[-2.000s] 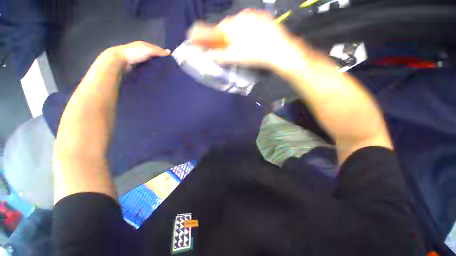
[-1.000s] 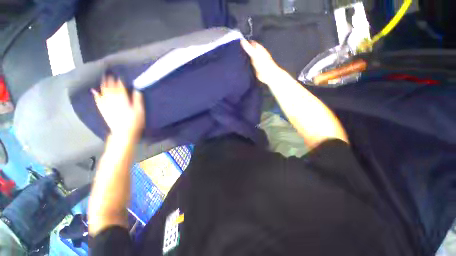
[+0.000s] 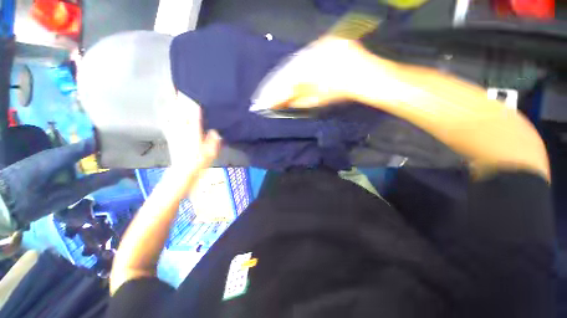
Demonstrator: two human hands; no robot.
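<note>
A navy garment [image 3: 214, 68] lies over the grey padded board [image 3: 121, 81], whose rounded left end is uncovered. My right hand [image 3: 336, 68] is closed on the steam iron [image 3: 276, 93], blurred by motion; the iron's pointed silver body rests on or just over the garment, tip to the left. My left hand [image 3: 189, 127] is at the garment's left near edge, over the board; it is overexposed, and whether its fingers pinch the cloth is hard to tell.
Blue plastic crates [image 3: 239, 189] stand below the board. Another person's denim-clad limb [image 3: 56, 177] is at the left. A white strip [image 3: 177, 15] lies beyond the board. Red objects [image 3: 56, 15] show at the far left, and a blurred yellow tube [image 3: 357, 25] runs near the iron.
My right hand has let go of the garment's edge and taken the iron from the right onto the cloth. The garment's white edge is no longer visible. The view has shifted.
</note>
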